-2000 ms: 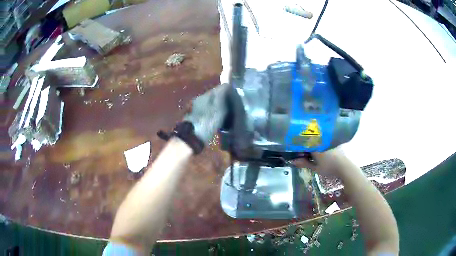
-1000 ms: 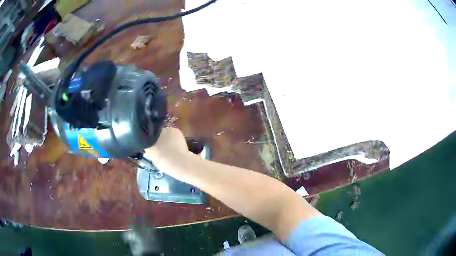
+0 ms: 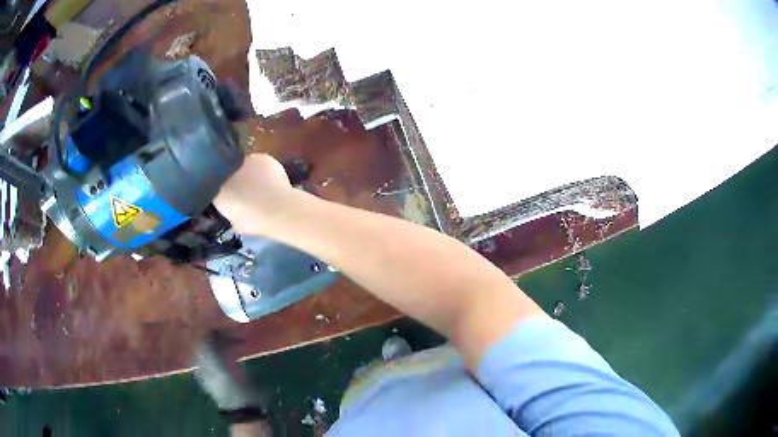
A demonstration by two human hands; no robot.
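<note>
The cutting machine [image 3: 145, 162], with its blue and grey motor body and yellow warning triangle, stands tilted in view at the left. Its flat metal base plate [image 3: 273, 277] is on the reddish-brown table near the front edge. My bare right hand [image 3: 256, 192] is closed at the machine's side; its fingers are partly hidden. My left hand [image 3: 223, 375], in a grey mesh glove with a dark strap, is low at the table's front edge, away from the machine. It is blurred, so its fingers cannot be made out.
The fabric lay under white marker paper [image 3: 554, 94] fills the upper right, with a stepped, speckled cut edge. Cut bundles [image 3: 30, 128] lie at the far left, partly behind the machine. A black cable runs over the table. Offcuts lie on the green floor.
The machine has moved left, away from the lay, with my right hand on it. My left hand has let go of the machine and dropped to the table's front edge.
</note>
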